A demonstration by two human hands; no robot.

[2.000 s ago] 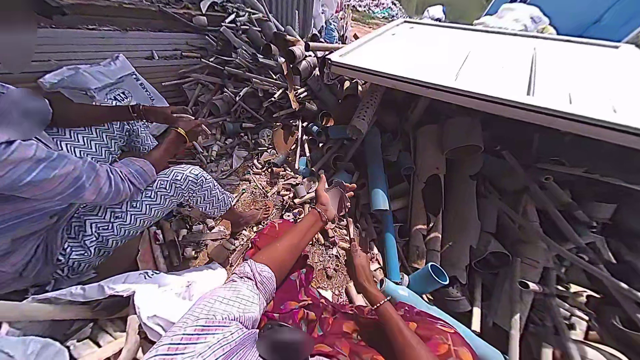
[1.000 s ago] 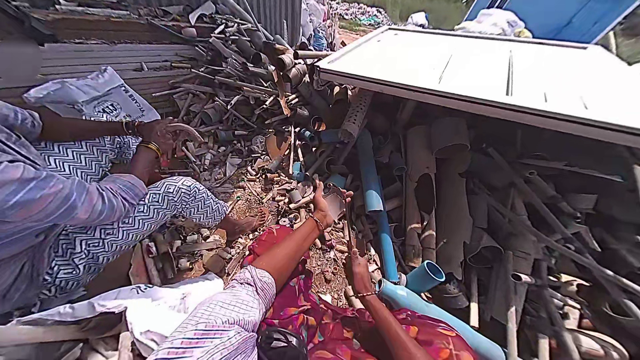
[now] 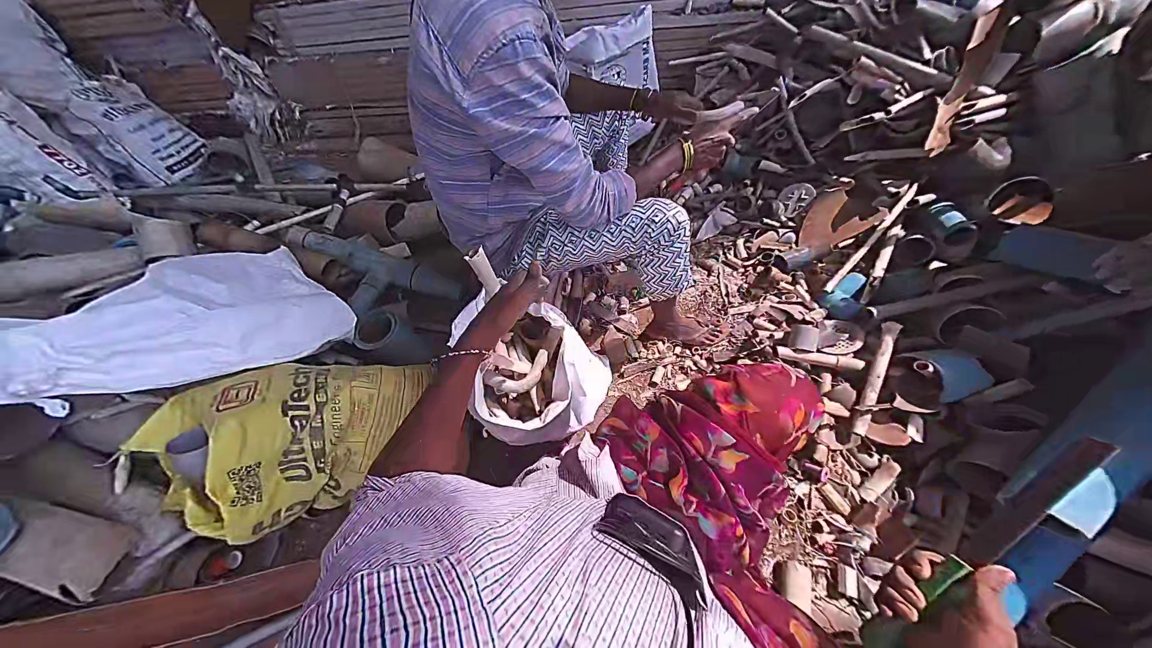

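Observation:
My left hand (image 3: pixel 524 290) is over the mouth of a white woven sack (image 3: pixel 585 387), in which pale pipe pieces (image 3: pixel 522 373) lie. A short pale pipe piece (image 3: pixel 483 270) stands up right beside this hand; whether the fingers grip it is unclear. At the lower right, my right hand (image 3: pixel 958 598) is closed around the green handle (image 3: pixel 943 576) of a tool with a long, flat, dark blade (image 3: pixel 1035 499), which points up and right over blue pipe. What kind of tool it is cannot be told.
Ahead sits a person in a striped shirt (image 3: pixel 531 135), both hands on a pale piece (image 3: pixel 720 119). Scrap pipes (image 3: pixel 877 54) are heaped behind and to the right. On the left lie a white sheet-like sack (image 3: pixel 180 324) and a yellow UltraTech cement bag (image 3: pixel 297 441).
The view has swung left, bringing the sack of pipe pieces into sight. My hands, close together before, are now far apart, the left one over the sack.

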